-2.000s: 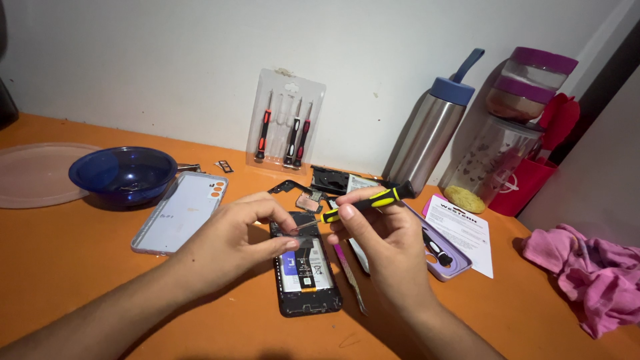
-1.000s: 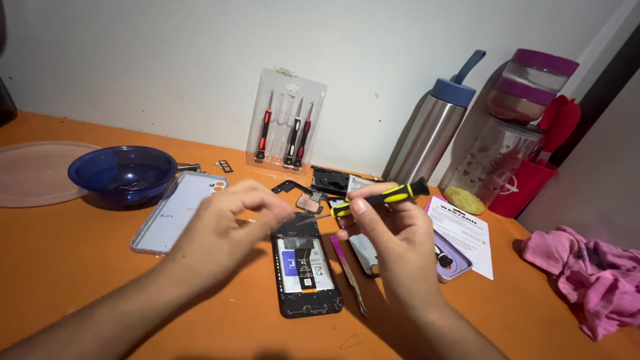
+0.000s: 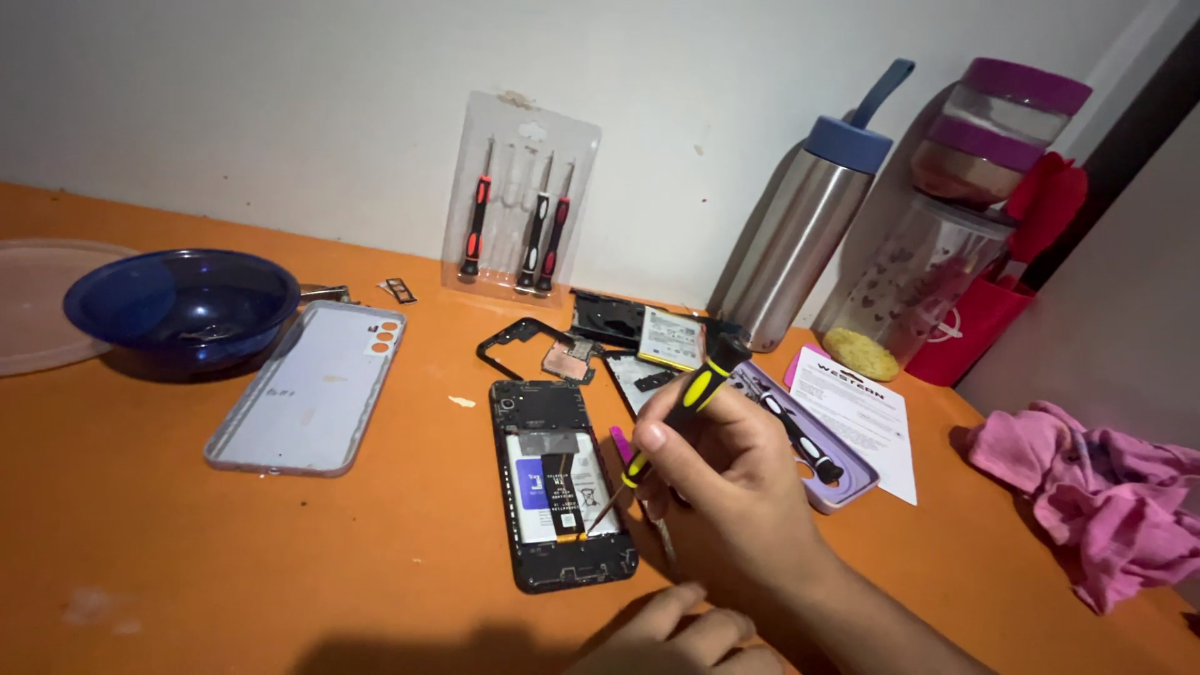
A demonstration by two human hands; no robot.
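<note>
An opened smartphone [image 3: 562,487] lies on the orange table, its white battery and black flex cable exposed. My right hand [image 3: 727,469] grips a black-and-yellow precision screwdriver [image 3: 689,398]; its tip points at the phone's lower part, near the cable's end, though contact cannot be told. My left hand [image 3: 680,637] rests low at the bottom edge, below the phone, fingers curled and partly out of frame; no object shows in it. Behind the phone lie a black frame piece [image 3: 497,354], a small board with a copper-coloured plate [image 3: 569,361] and a loose battery [image 3: 671,337].
A lilac back cover [image 3: 305,394] and blue glass bowl [image 3: 183,305] stand left. Packaged screwdrivers [image 3: 520,197] lean on the wall. Right are a steel bottle [image 3: 797,244], a purple case [image 3: 853,478], a printed sheet [image 3: 858,417] and a pink cloth [image 3: 1097,506].
My left hand has moved from above the phone to the bottom edge. The screwdriver, earlier held near level above the phone's top, now slants down toward its lower end.
</note>
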